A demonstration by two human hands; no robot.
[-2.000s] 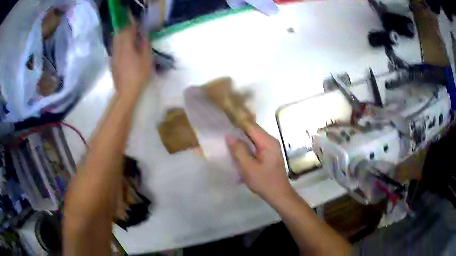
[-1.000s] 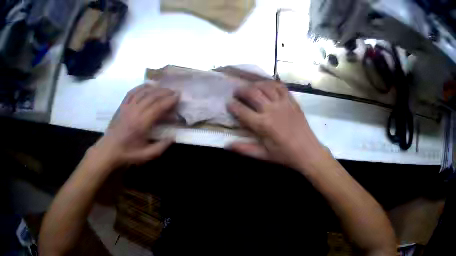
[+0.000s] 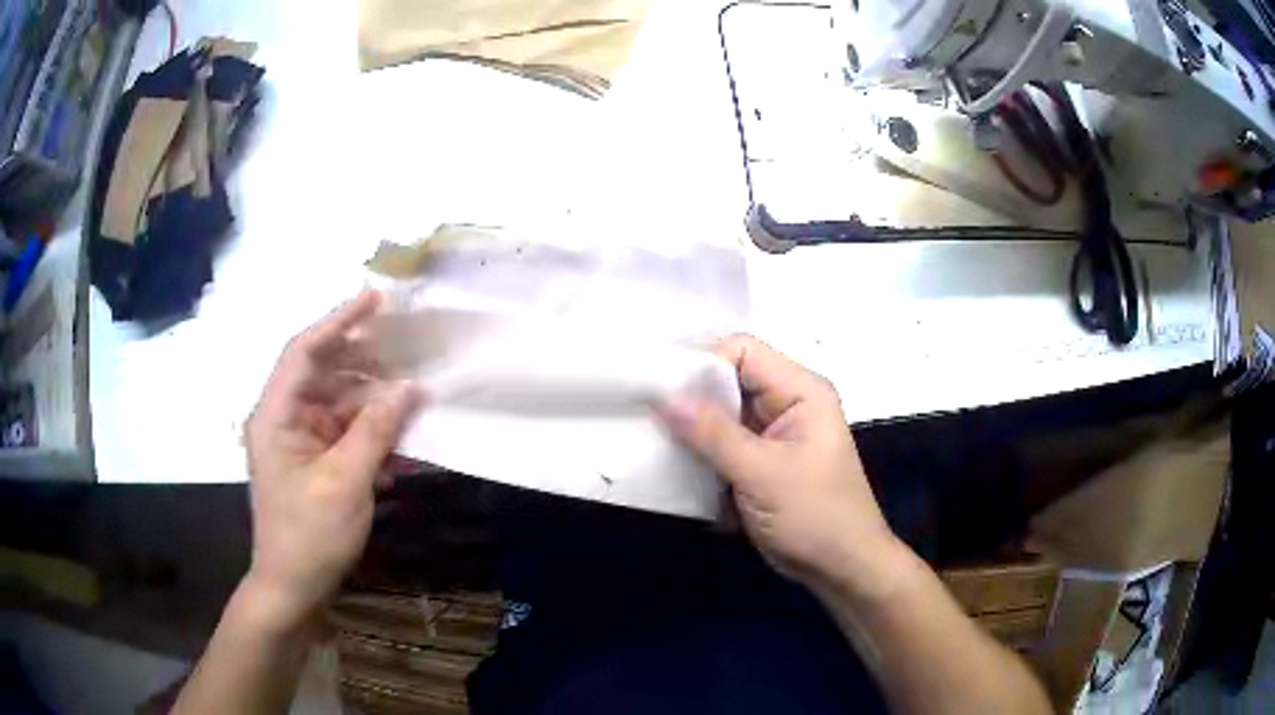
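A pale grey-lilac fabric piece [image 3: 559, 391] is spread between my hands at the table's front edge, its lower part hanging past the edge. My left hand [image 3: 329, 433] pinches its left side between thumb and fingers. My right hand [image 3: 776, 447] grips its right side, thumb on top. A tan fabric piece [image 3: 406, 257] shows at the upper left corner, partly under the pale one; how much lies beneath is hidden.
A stack of tan fabric pieces [image 3: 503, 39] lies at the back. A black and tan bundle [image 3: 171, 182] is at left. The white sewing machine [image 3: 965, 49] stands at right, with black shears [image 3: 1105, 266] and red-handled scissors [image 3: 1032, 161] by it. Cardboard is below right.
The pale fabric, bunched under both hands a second ago, is now opened out and held by its sides. Earlier, my left hand was reaching toward the green basket. The view has shifted.
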